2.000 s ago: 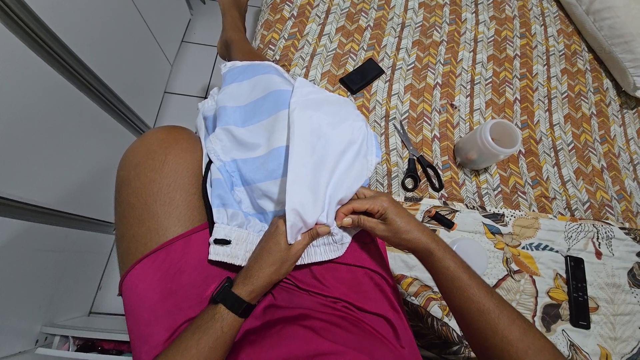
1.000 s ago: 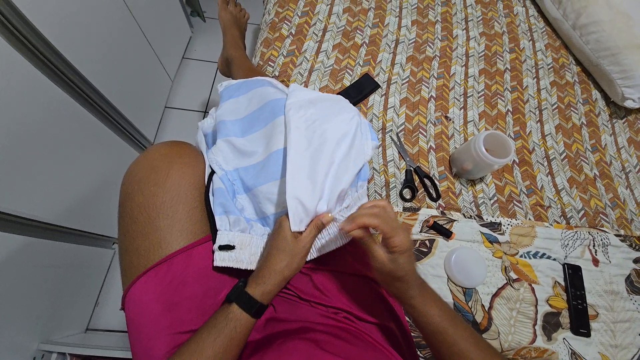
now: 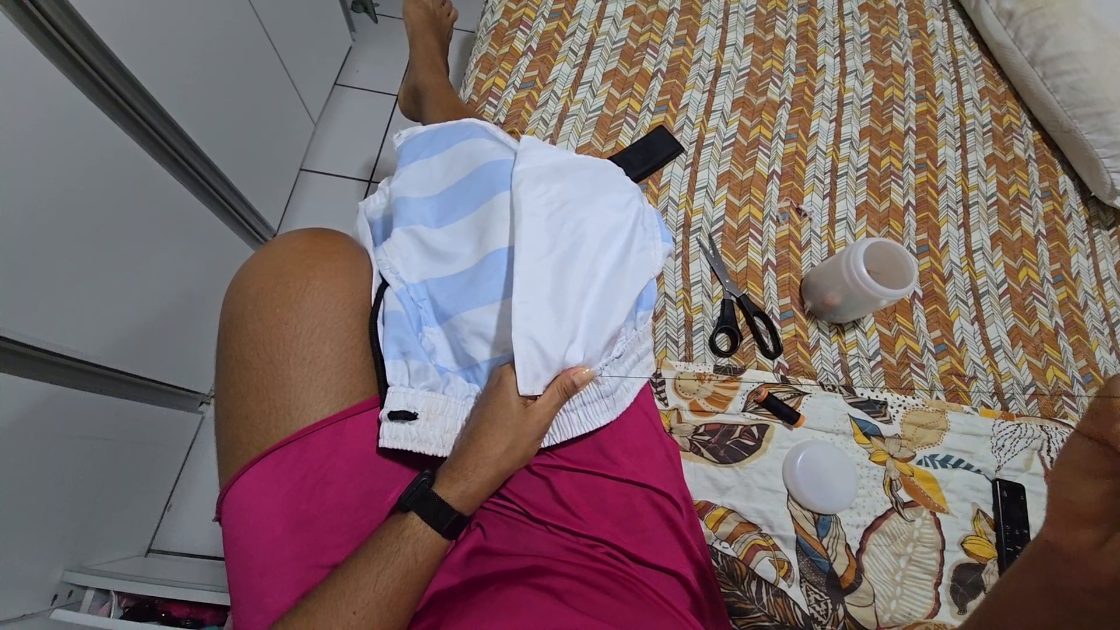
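Light blue and white striped shorts [image 3: 455,254] with a gathered elastic waistband lie over my lap, a white lining or pocket cloth [image 3: 577,254] spread on top. My left hand [image 3: 516,420] pinches the white cloth at the waistband between thumb and fingers. From there a dark thread [image 3: 787,380] runs taut to the right, toward my right hand [image 3: 1085,464], which is partly cut off at the right edge. Its fingertips are out of frame; no needle can be made out. A spool of black thread [image 3: 780,409] lies on the floral cloth.
Black-handled scissors [image 3: 739,306] lie slightly open on the patterned bedspread [image 3: 840,105], beside a translucent jar [image 3: 857,280]. A round white lid [image 3: 820,477] and a black remote control [image 3: 1011,525] rest on the floral cloth. A black flat object [image 3: 647,154] is partly under the shorts; a pillow [image 3: 1050,79] sits upper right.
My right hand has moved from the waistband to the far right, and the thread now shows stretched between the cloth and that hand. My left hand still holds the cloth at the waistband.
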